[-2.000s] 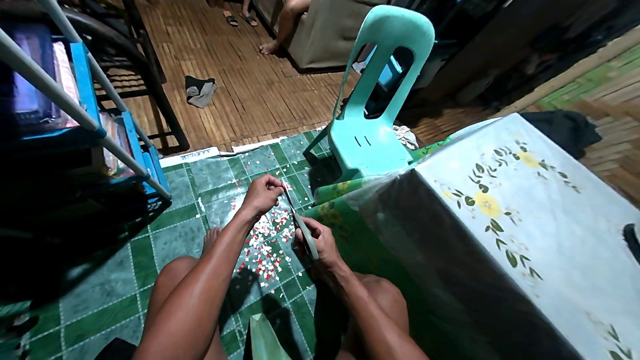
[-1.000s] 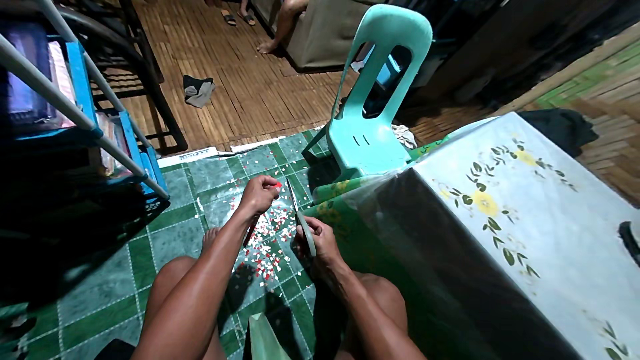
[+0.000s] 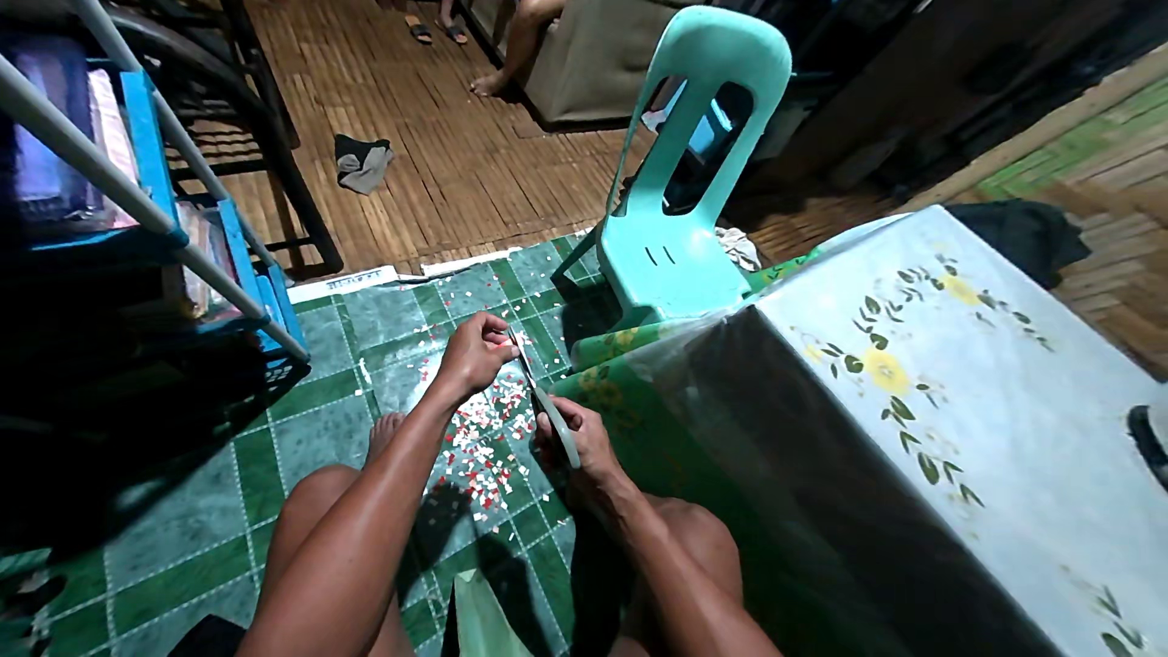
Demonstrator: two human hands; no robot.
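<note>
My right hand (image 3: 579,443) grips the handles of a pair of scissors (image 3: 558,427), whose blades point up and away toward my left hand. Beside the blade tips, my left hand (image 3: 479,351) pinches a small piece, partly hidden by the fingers; it looks reddish. Many small white and red cut pieces (image 3: 479,456) lie scattered on the green checkered floor covering (image 3: 315,424) below both hands.
A mint-green plastic chair (image 3: 680,265) stands ahead. At right is a table with a floral cover (image 3: 912,411). Blue shelving (image 3: 155,164) stands at left. A grey and black cloth (image 3: 363,164) lies on the bamboo floor, and another person's bare foot (image 3: 488,85) shows beyond.
My left hand has shifted slightly beside the scissors' blades; a red bit at its fingertips one second ago is now less visible. My right hand keeps hold of the scissors.
</note>
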